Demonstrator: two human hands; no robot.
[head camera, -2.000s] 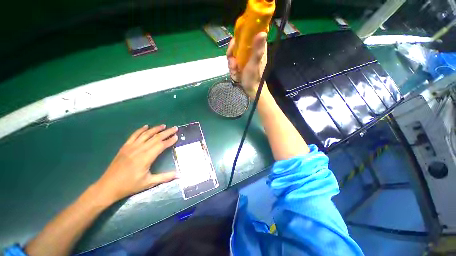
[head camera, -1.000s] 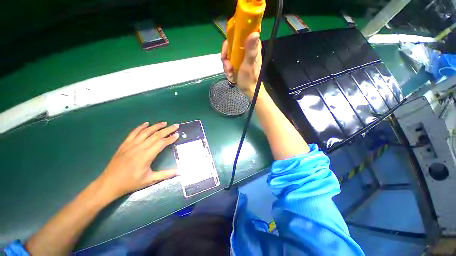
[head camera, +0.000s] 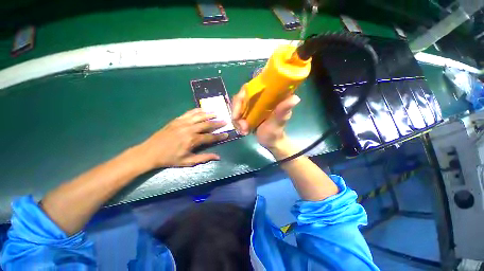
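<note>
A smartphone body (head camera: 216, 108) lies on the dark green bench, its dark end away from me and its white middle facing up. My left hand (head camera: 188, 138) lies flat with fingers spread over the lower left part of the phone. My right hand (head camera: 270, 119) is closed around the yellow-orange electric screwdriver (head camera: 276, 79), which is tilted with its lower end near the phone's lower right edge. The driver tip is hidden behind my right hand. The screw dish (head camera: 258, 72) is mostly hidden behind the driver.
A black parts tray (head camera: 392, 108) lies at the right. A black cable (head camera: 373, 74) loops from the driver over it. A white rail (head camera: 143, 53) separates the bench from a green belt carrying several phones (head camera: 212, 11). A grey metal frame stands at the far right.
My right hand has brought the screwdriver from the screw dish down to the phone's lower right edge. My left hand has moved from the phone's left side onto its lower part. The view has shifted.
</note>
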